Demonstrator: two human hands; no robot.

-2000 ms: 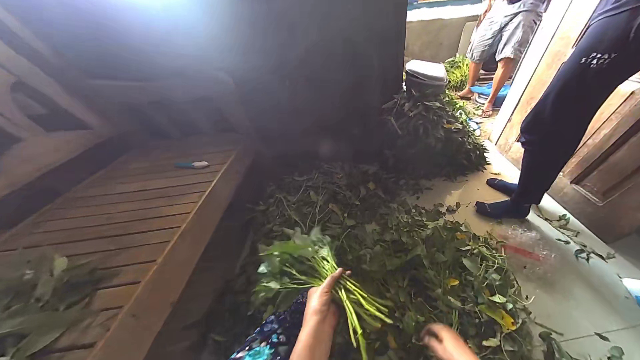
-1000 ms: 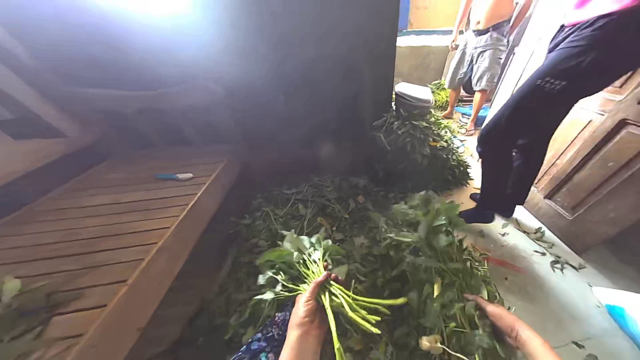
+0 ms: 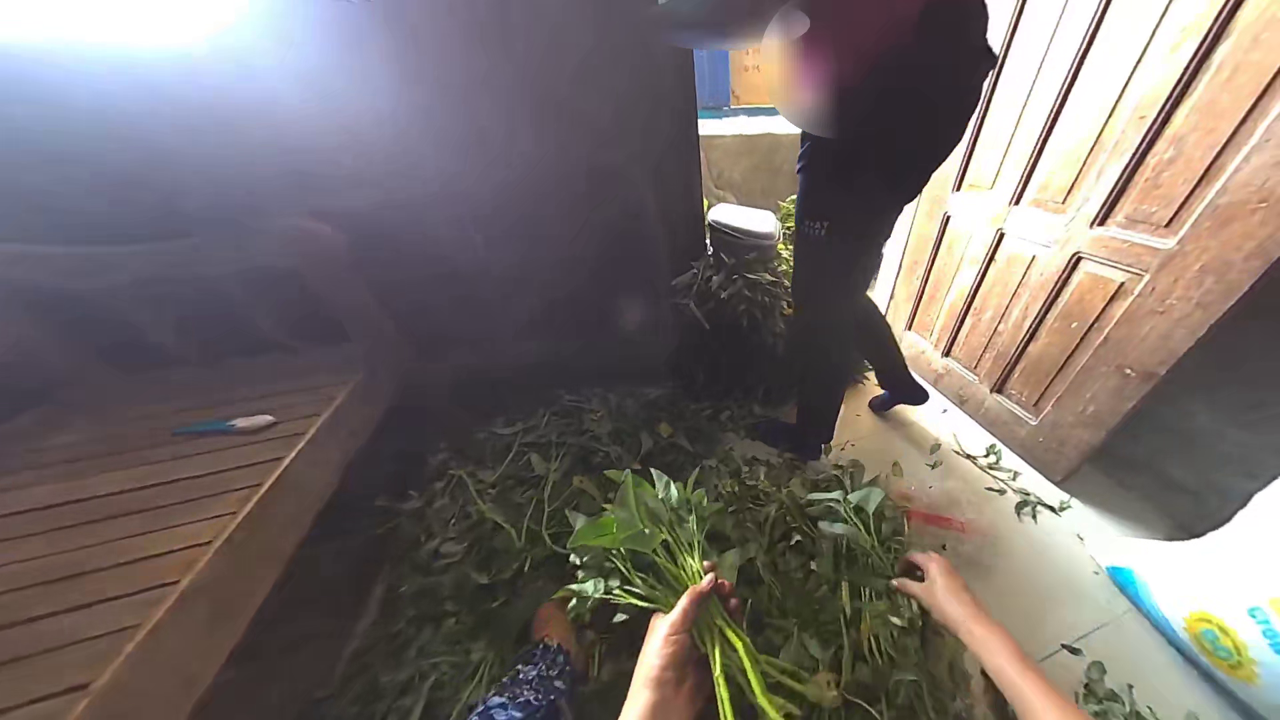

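Note:
My left hand (image 3: 685, 635) is closed around a bunch of leafy green stems (image 3: 665, 545), leaves pointing up and away, cut ends hanging toward me. To its right, my right hand (image 3: 935, 590) is at the edge of a large heap of leafy greens (image 3: 520, 500); its fingertips are bent by some upright stems (image 3: 865, 540). Whether they pinch a stem is too unclear to tell. The heap spreads over the floor beneath both hands.
A slatted wooden bench (image 3: 130, 520) at left holds a blue-and-white object (image 3: 225, 425). A person in dark trousers (image 3: 840, 260) stands beyond the heap, near a wooden panelled door (image 3: 1080, 220). A white-lidded container (image 3: 742, 228) sits behind. A printed sack (image 3: 1200, 610) lies right on the tiled floor (image 3: 1010, 560).
The person in dark trousers has moved left, in front of the farther person seen earlier. My right hand has moved to the heap's right edge. My left hand still holds its bunch.

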